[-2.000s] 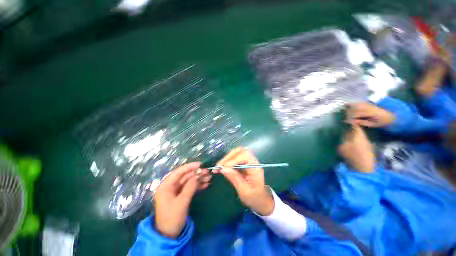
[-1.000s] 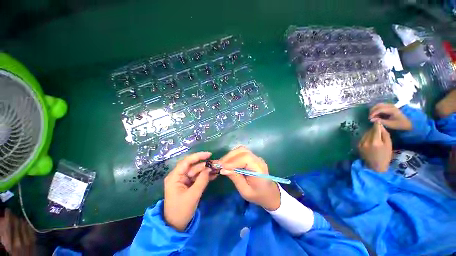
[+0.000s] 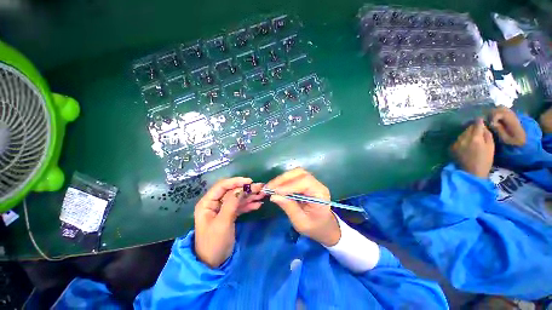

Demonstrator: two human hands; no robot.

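My left hand (image 3: 219, 219) pinches a small dark module (image 3: 247, 188) between thumb and fingers. My right hand (image 3: 305, 206) holds a slim pale blue and silver hand tool (image 3: 330, 203), its inner tip at the module and its wide end pointing right. Fingers partly hide the module and the tip. A clear blister tray (image 3: 254, 113) with rows of small modules lies flat beyond my hands. Tiny loose dark parts (image 3: 181, 192) are scattered on the green bench left of my left hand.
A green fan (image 3: 24, 127) stands at the left, with a labelled parts bag (image 3: 85, 209) near it. Stacked blister trays (image 3: 427, 66) lie at the upper right beside white scraps (image 3: 503, 91). A neighbouring worker's hands (image 3: 478, 148) and blue sleeves are at the right.
The view has sharpened and shifted, bringing the fan and bag more into view. Both hands stay together at the module, with the tool still in my right hand and tilted slightly down to the right.
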